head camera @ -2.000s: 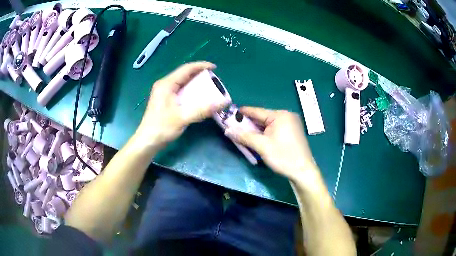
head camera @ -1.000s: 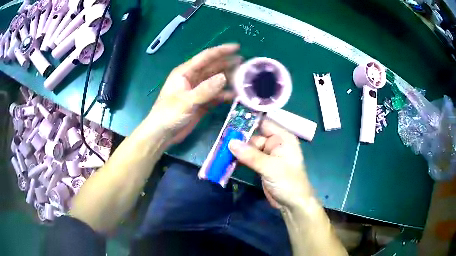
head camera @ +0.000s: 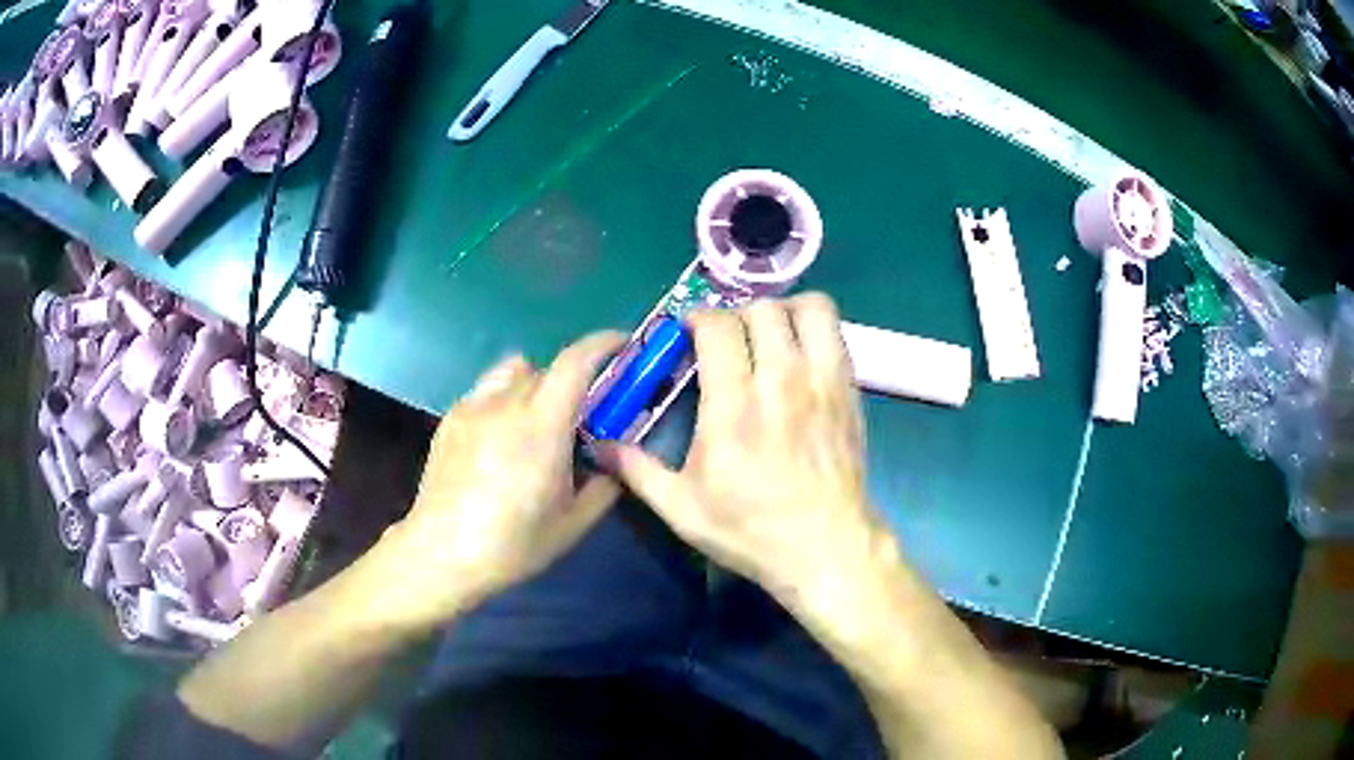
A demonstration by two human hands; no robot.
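A pale pink handheld fan body [head camera: 759,227] lies on the green mat with its round head away from me and its open handle towards me. A bright blue battery [head camera: 639,379] sits in the open handle. Part of a circuit board [head camera: 698,293] shows above the battery. My left hand [head camera: 512,460] grips the handle's left side and lower end. My right hand [head camera: 780,431] is on its right side, thumb at the lower end. A pink handle cover [head camera: 909,365] lies beside my right hand, its left end hidden by the fingers.
A notched pink cover [head camera: 999,294], a grilled fan [head camera: 1121,297], small pink parts [head camera: 1158,339] and a clear plastic bag [head camera: 1262,386] are at right. A black electric screwdriver [head camera: 357,164], knife [head camera: 512,77] and several pink fans [head camera: 193,186] are at left. Below them is a heap of pink pieces [head camera: 178,460].
The two pink pieces held before came apart, showing the battery. The fan body is now lower on the mat. My left hand has come down onto the handle. The view has shifted slightly.
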